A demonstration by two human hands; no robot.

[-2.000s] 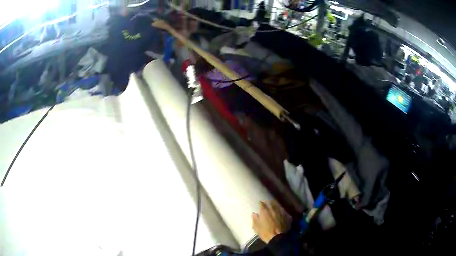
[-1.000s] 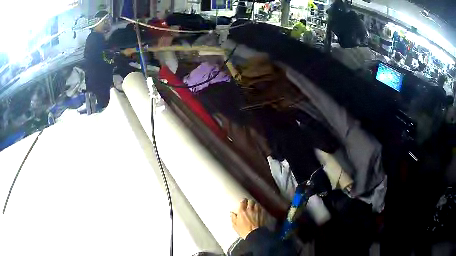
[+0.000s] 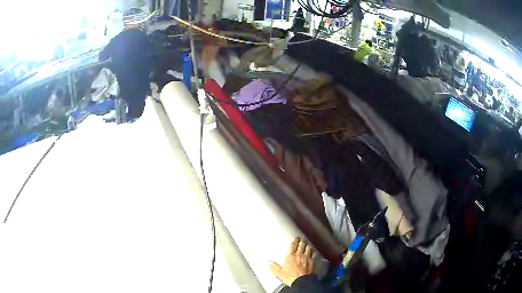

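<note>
The cream fabric roll (image 3: 243, 186) runs diagonally from the far end of the table to its near end. White cloth (image 3: 109, 200) covers the table to the left, strongly overexposed, with a raised fold beside the roll. My right hand (image 3: 295, 262) lies palm down on the near end of the roll, fingers slightly apart, thumb to the left. It holds nothing that I can see. My left hand is not in view.
A black cable (image 3: 206, 194) hangs across the roll. A thin dark stick (image 3: 31, 177) lies on the cloth. A person in dark clothes (image 3: 130, 63) is at the roll's far end. Fabric piles (image 3: 337, 123) and a blue-taped bracket (image 3: 354, 250) are to the right.
The long tan pole near the far person has gone out of sight. That person now bends over. The view has shifted. My right hand stays on the near end of the roll.
</note>
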